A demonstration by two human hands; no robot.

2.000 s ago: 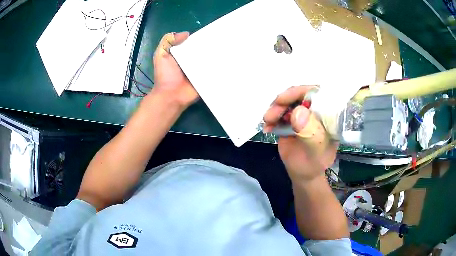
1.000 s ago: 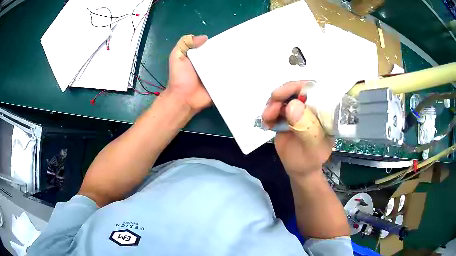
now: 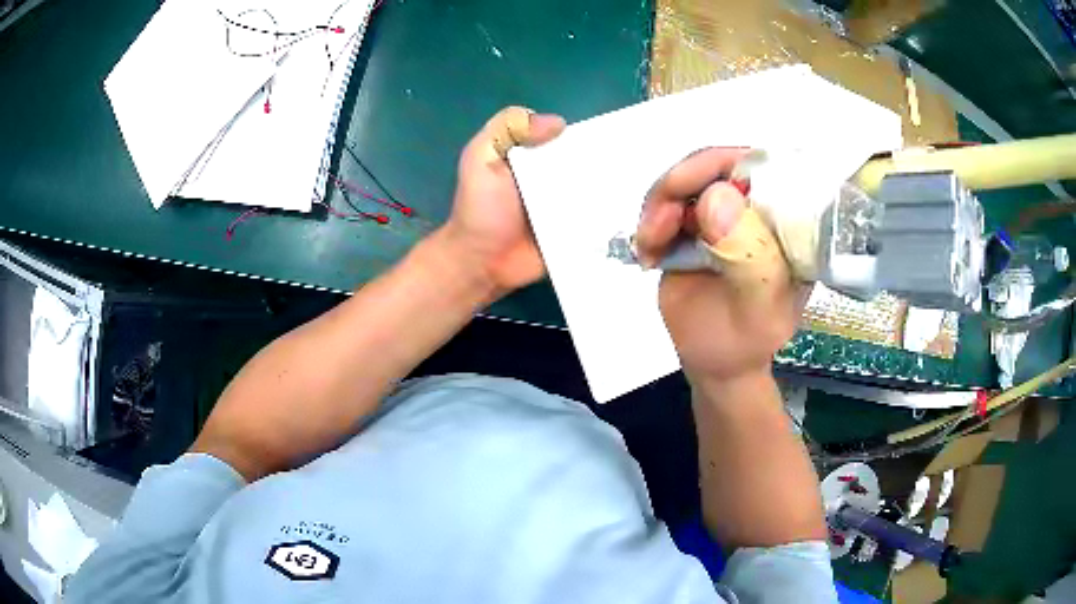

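A white back housing (image 3: pixel 590 271) is held tilted over the bench's front edge. My left hand (image 3: pixel 502 207) grips its left edge, thumb on top, with tan wraps on the thumb. My right hand (image 3: pixel 726 260), also with a tan wrap on the thumb, is closed around the glue dispensing gun (image 3: pixel 903 236). The gun's nozzle (image 3: pixel 622 248) points left, over the left part of the housing; whether it touches is unclear. My right hand and the gun hide much of the housing, and its dark hole does not show. A pale yellow hose (image 3: pixel 1015 161) runs right from the gun.
A stack of white solar laminates (image 3: pixel 236 112) with dark and red lead wires (image 3: pixel 384 218) lies at the left of the green bench (image 3: pixel 472 59). Glue-smeared cardboard (image 3: pixel 720 41) lies behind and right of the housing. A clear bottle (image 3: pixel 1024 266) stands at far right.
The housing has turned and moved right and nearer to me with my left hand; its dark hole is now hidden. The gun has shifted slightly right and up, still in my right hand.
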